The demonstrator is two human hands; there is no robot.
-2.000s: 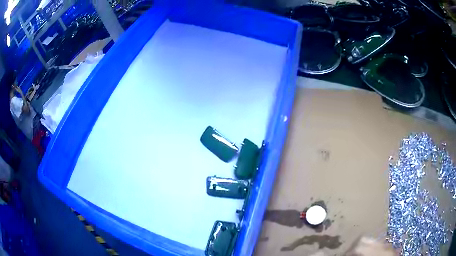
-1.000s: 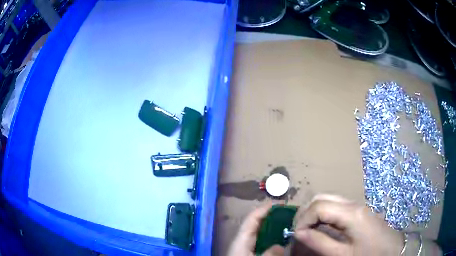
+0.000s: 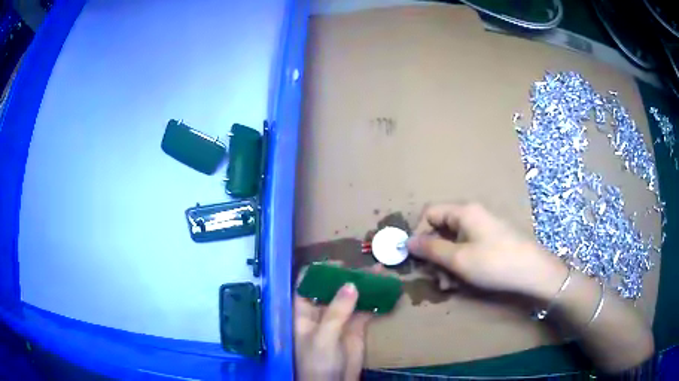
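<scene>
My left hand (image 3: 331,335) holds a dark green moulded part (image 3: 348,287) at the bottom centre, thumb on its smooth face. Small metal bits show at its edges. My right hand (image 3: 476,245) pinches a small silver pin (image 3: 403,244) at the right side of a round white dip pot (image 3: 389,246). A red bit shows at the pot's left side. Whether the pin touches the pot cannot be told. The pot stands among dark wet stains on the cardboard.
A blue tray (image 3: 287,186) at the left holds several green parts (image 3: 244,160) along its near right side. A large heap of silver pins (image 3: 566,171) lies on the cardboard sheet (image 3: 439,97) at the right. Rimmed dark pieces (image 3: 521,10) lie at the far edge.
The view has shifted. My right hand, which was at the green part with a pin, is now at the white pot. The part in my left hand has turned to lie crosswise, below the pot.
</scene>
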